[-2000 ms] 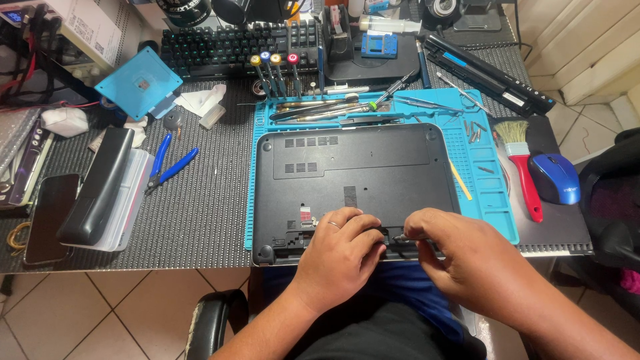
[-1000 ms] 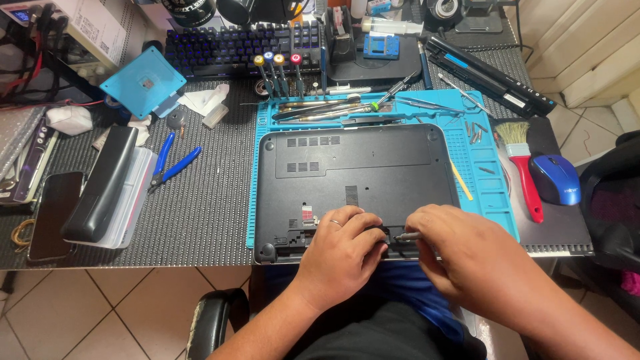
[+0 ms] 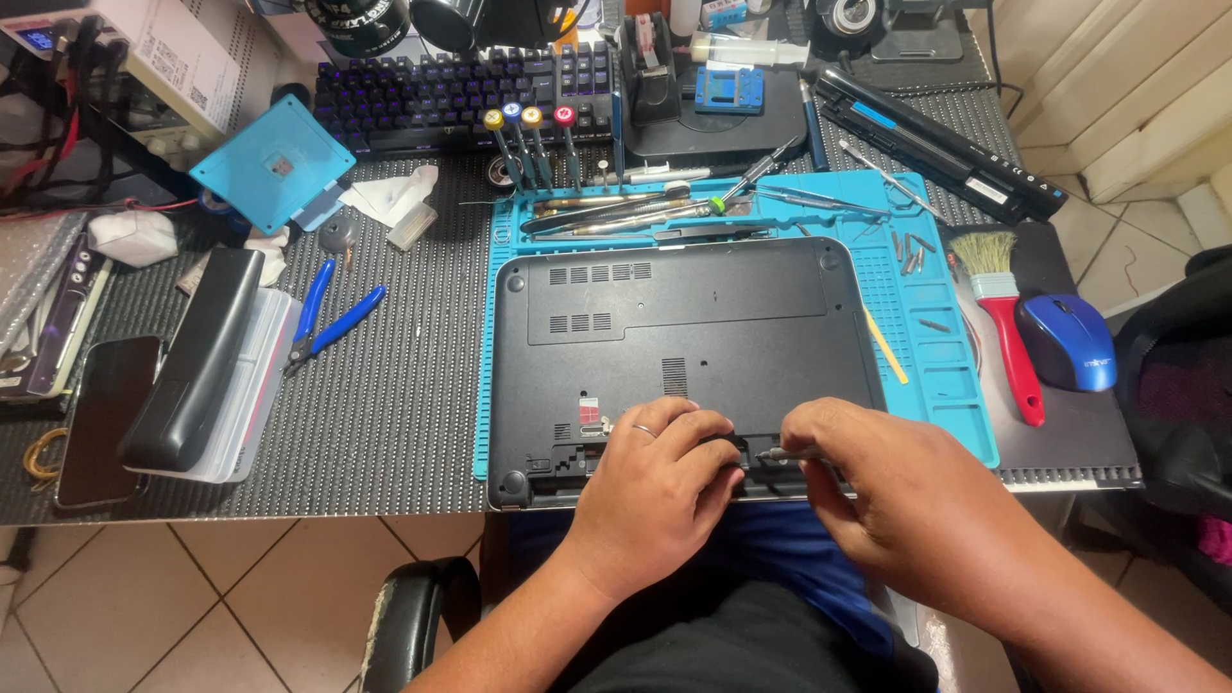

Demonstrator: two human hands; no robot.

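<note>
A black laptop (image 3: 616,356) lies bottom side up on a turquoise silicone repair mat (image 3: 967,385), its battery bay along the edge nearest me. My left hand (image 3: 664,472) rests on that edge, fingers curled at the bay; whether they grip something there is hidden. In my right hand (image 3: 847,462) is a thin metal tool (image 3: 787,453), its tip pointing left into the bay; its kind is unclear. A laptop battery (image 3: 943,144) lies behind the mat at the right. Precision screwdrivers (image 3: 534,144) stand upright at the mat's back left.
Right of the laptop are a red-handled brush (image 3: 1006,327) and a blue mouse (image 3: 1066,342). To the left lie blue-handled cutters (image 3: 332,313), a black stapler (image 3: 197,366) on a plastic case and a phone (image 3: 108,419). A keyboard (image 3: 452,96) is behind.
The tool in my right hand shows more plainly than two seconds ago, when the fingers mostly hid it. My left hand has stayed at the laptop's near edge.
</note>
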